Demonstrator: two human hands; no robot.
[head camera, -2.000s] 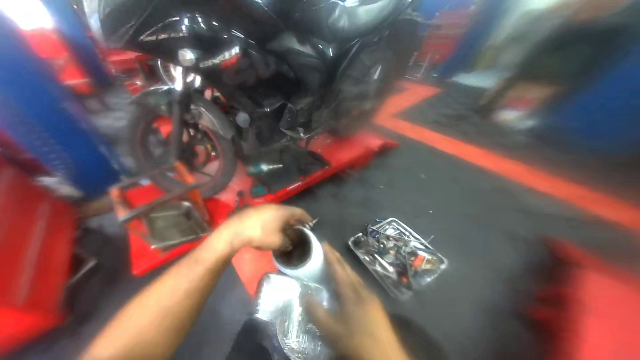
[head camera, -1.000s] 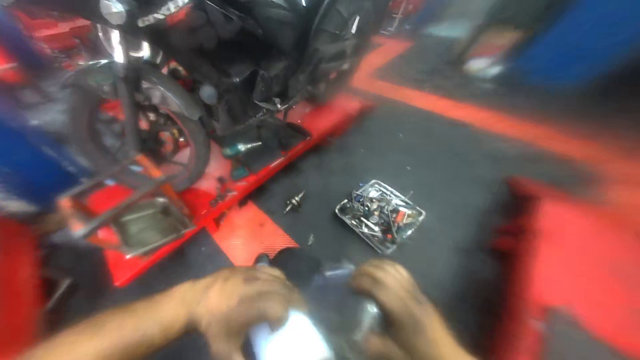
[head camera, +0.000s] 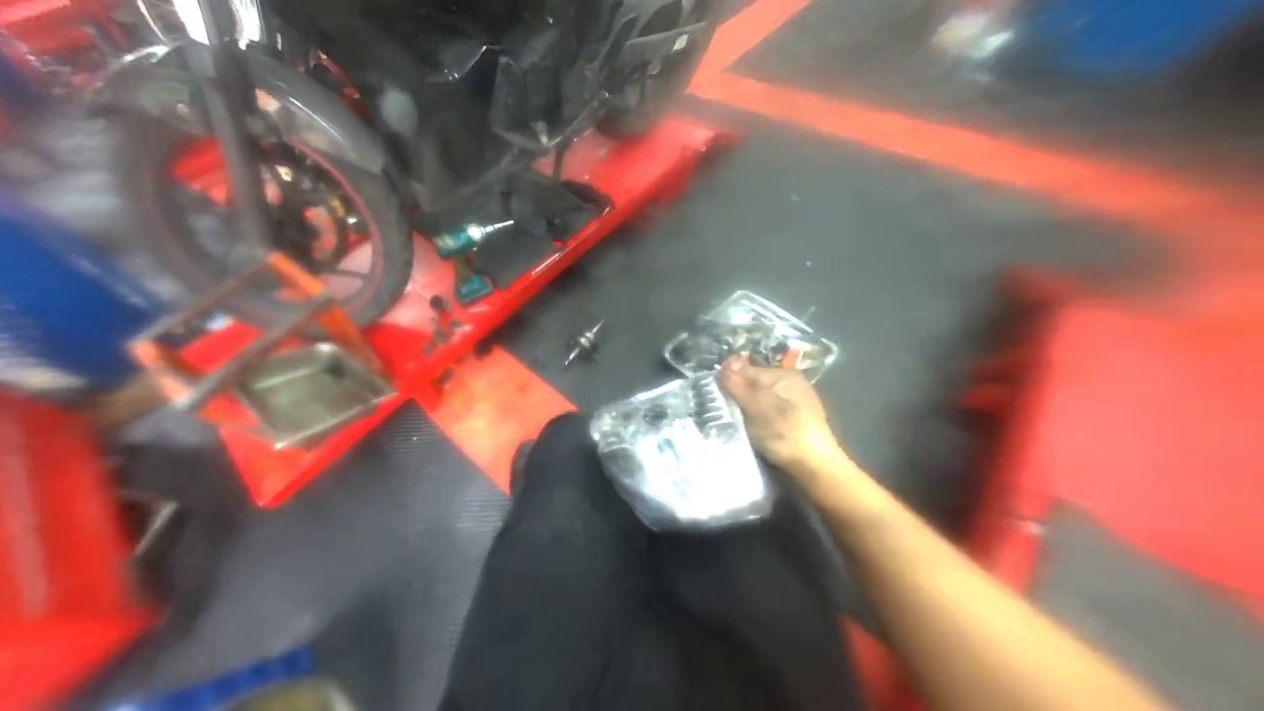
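Note:
My right hand (head camera: 780, 410) grips the upper right edge of a shiny cast-metal engine part (head camera: 681, 454), which lies over my knees. The part has fins or ribs near its top and a bright, glaring face. My left hand is out of the frame. Just beyond my right hand, a metal tray (head camera: 828, 350) of loose small parts and hardware rests on the dark floor. A small metal shaft-like part (head camera: 585, 343) lies on the floor to the tray's left.
A motorcycle (head camera: 375, 148) stands on a red lift platform (head camera: 533, 267). On the platform are a green power tool (head camera: 469, 239) and a metal pan (head camera: 311, 390) under an orange-and-grey frame (head camera: 237, 341). A red object (head camera: 1165, 395) stands at right, a red cabinet (head camera: 59, 533) at left.
My left hand has left the metal part and the view; my right hand still holds it. The shaft-like part on the floor also shows one second ago.

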